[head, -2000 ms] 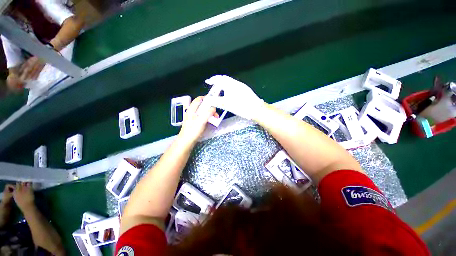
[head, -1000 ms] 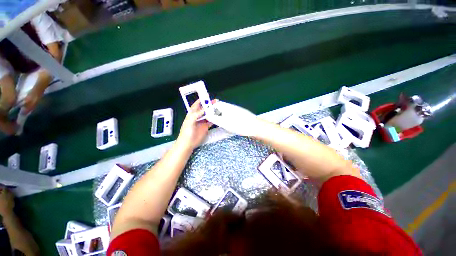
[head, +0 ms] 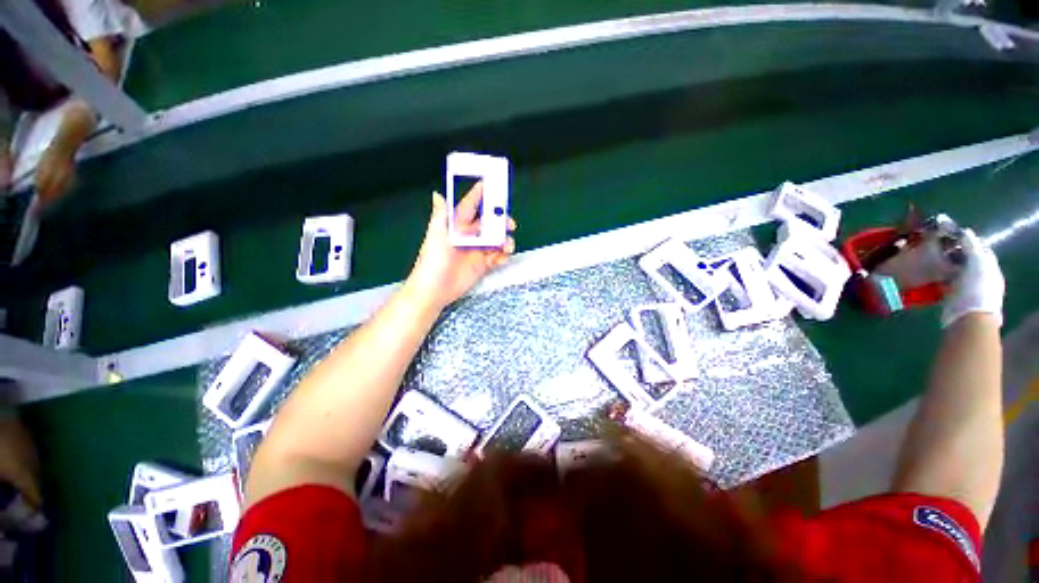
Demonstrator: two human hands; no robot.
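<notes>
My bare left hand [head: 451, 253] holds a white front housing [head: 495, 203] upright above the near rail of the green belt. Its window is open and my fingers show through it; a dark dot sits beside the window. My right hand [head: 978, 279], in a white glove, is at the far right, at the dispenser bottle [head: 925, 268] with a metallic top in the red tray [head: 872, 298]. The hand touches or overlaps the bottle's top; its fingertips are too blurred to tell the grip. A teal-and-white item [head: 889, 294] lies in the tray.
Several housings stand on the green belt [head: 684, 125] to the left, behind a pale rail [head: 592, 245]. More lie on the bubble wrap [head: 513, 342], in a pile [head: 807, 273] beside the tray and in another at lower left [head: 194, 507]. A person's arm [head: 63, 154] shows at upper left.
My right hand has left the housing and moved far right to the red tray. My left hand keeps the housing, now more upright. The housings on the belt have shifted left in view.
</notes>
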